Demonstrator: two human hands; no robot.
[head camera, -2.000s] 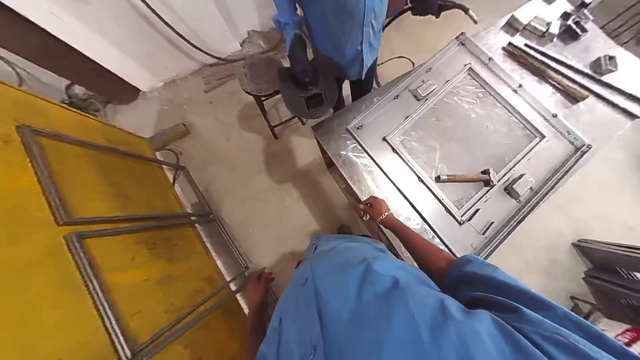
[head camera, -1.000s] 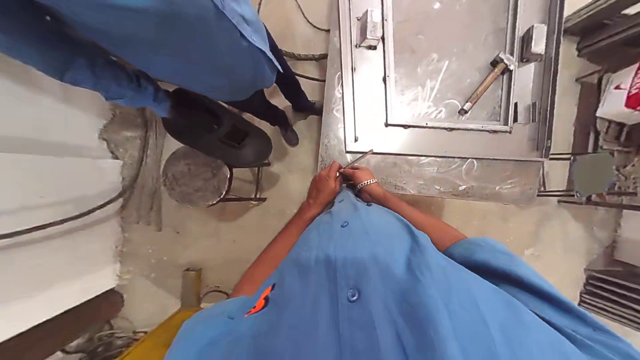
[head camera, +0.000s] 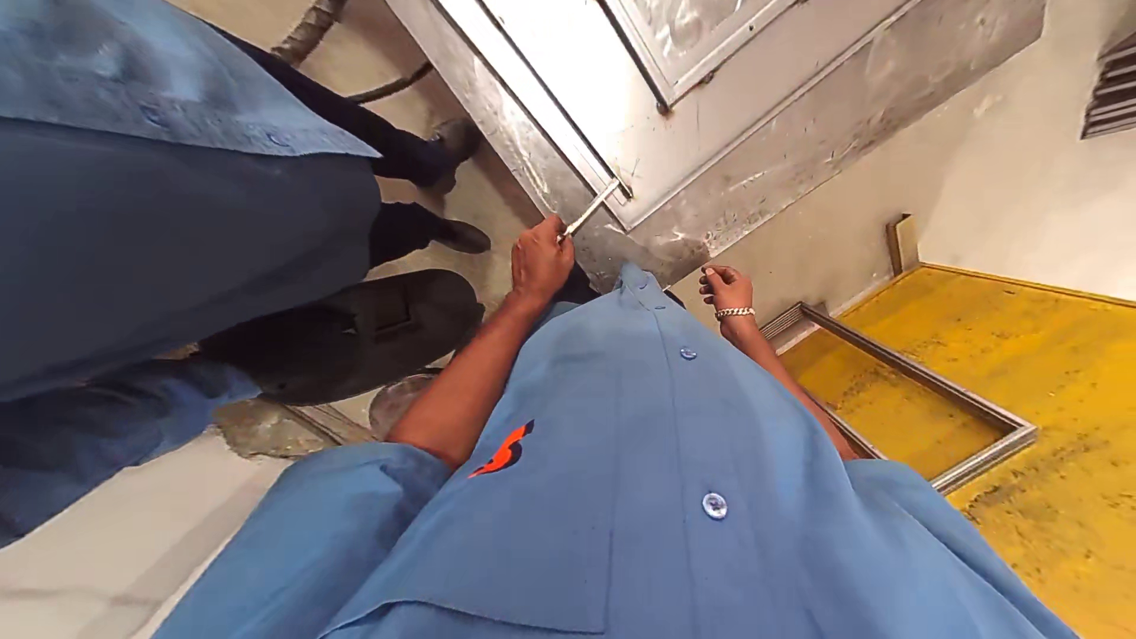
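My left hand is closed around a thin metal tool, perhaps a chisel or a scriber. The tool points up and right, its far end over the corner of a sheet-metal door panel that lies on a metal-topped table. My right hand, with a chain bracelet at the wrist, is beside the table's near edge, its fingers curled and no object visible in them. It is apart from my left hand and the tool.
A person in blue work clothes stands close at the left, by a dark welding mask and a round stool. Cables lie on the floor. At the right, a metal frame rests on a yellow surface.
My hands were together at the tool one second ago; now my right hand is away from it and my left hand holds it alone. The view has turned strongly.
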